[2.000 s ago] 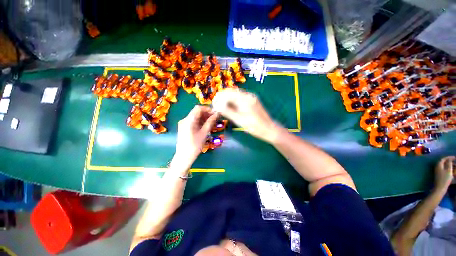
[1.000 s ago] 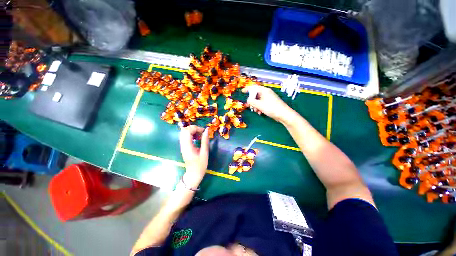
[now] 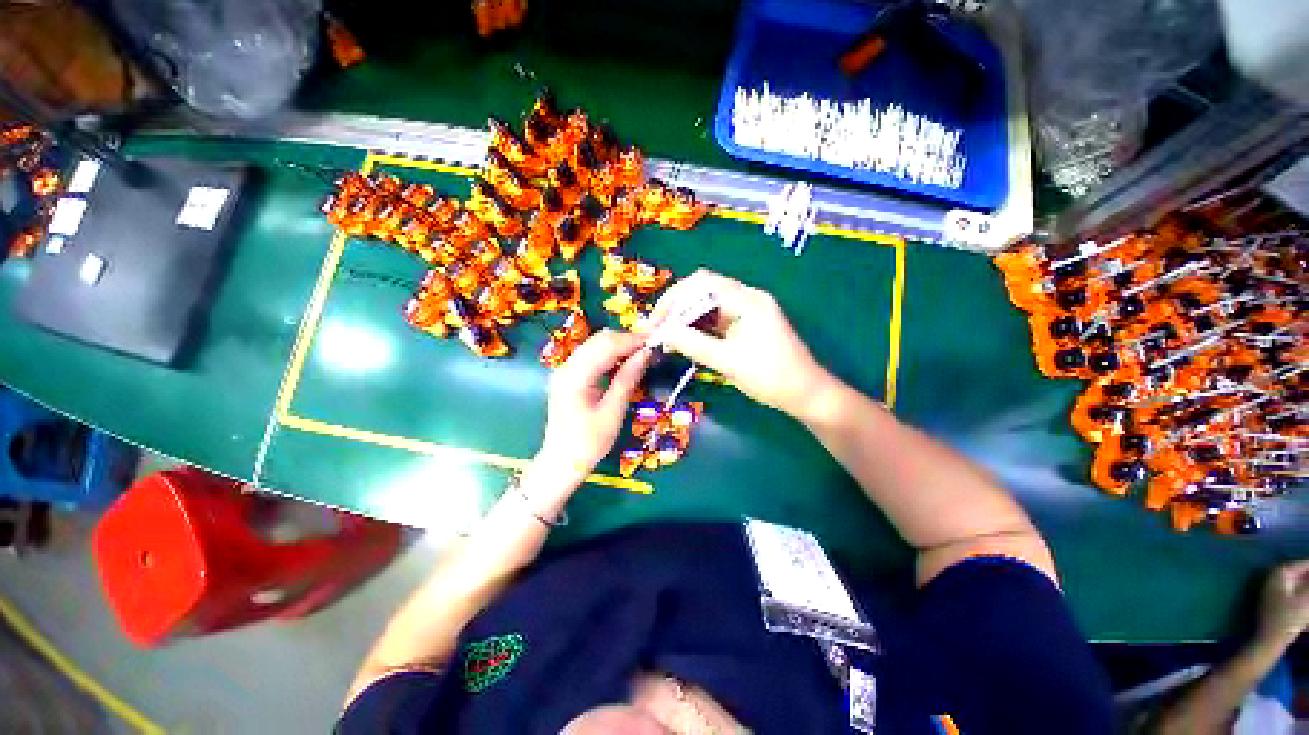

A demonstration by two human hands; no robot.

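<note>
My left hand [image 3: 592, 409] and my right hand [image 3: 747, 345] meet at the fingertips over the bench. A small piece with a dark part, seemingly an orange figure, is pinched in my left fingertips, mostly hidden. A thin white stick [image 3: 701, 312] shows at my right fingers. Just below the hands lies a small group of orange and black figures [image 3: 660, 438], with one white stick standing out of it. The large pile of orange and black figures [image 3: 538, 201] lies behind and to the left of my hands.
A blue tray [image 3: 991, 158] of white sticks stands behind the bench, with a loose stick bundle [image 3: 790, 216] before it. Figures with sticks [image 3: 1148, 373] are heaped at right. A black plate [image 3: 137, 273] lies left. A red stool [image 3: 172, 553] is below left; another person's arm [image 3: 1235, 682] shows lower right.
My hands have left the pile's front and right edges and come together above the small group. Some figures at the pile's front edge are gone or moved. The camera view has shifted.
</note>
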